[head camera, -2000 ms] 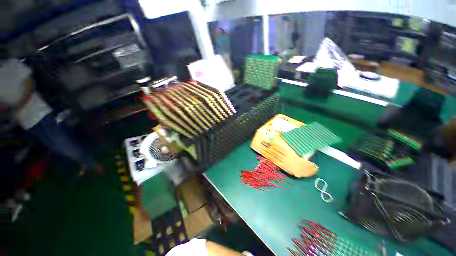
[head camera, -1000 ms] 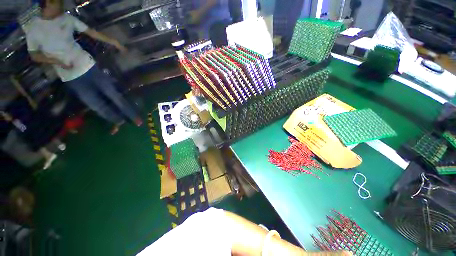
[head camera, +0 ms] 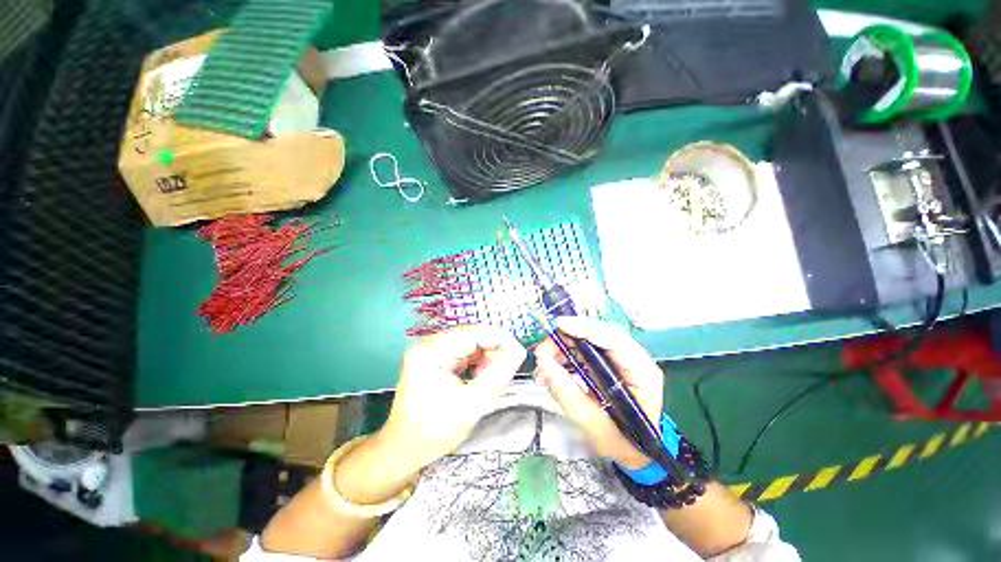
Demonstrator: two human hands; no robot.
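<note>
The PCB panel (head camera: pixel 554 258) lies on the green mat in front of me, with red lead wires (head camera: pixel 439 288) fringing its left side. My right hand (head camera: pixel 606 379) holds the black soldering iron (head camera: pixel 562 302) like a pen, its thin tip pointing up over the panel. My left hand (head camera: pixel 456 379) is at the panel's front edge, left of the iron, with thumb and fingers curled close together. Whether it pinches a thin wire cannot be told. A loose pile of red lead wires (head camera: pixel 250 272) lies to the left.
The torn cardboard box (head camera: pixel 225 181) with a green spare panel (head camera: pixel 255 66) stands back left, beside a black rack (head camera: pixel 66 220). The fume fan (head camera: pixel 516 121) stands behind the panel, near a white cord loop (head camera: pixel 396 178). The tip-cleaning pot (head camera: pixel 749 181), iron stand (head camera: pixel 911 203) and green-rimmed spool (head camera: pixel 946 75) are right.
The view has swung from the left aisle to the bench in front of me. Both hands and the soldering iron now show; before, only my left arm was partly in view.
</note>
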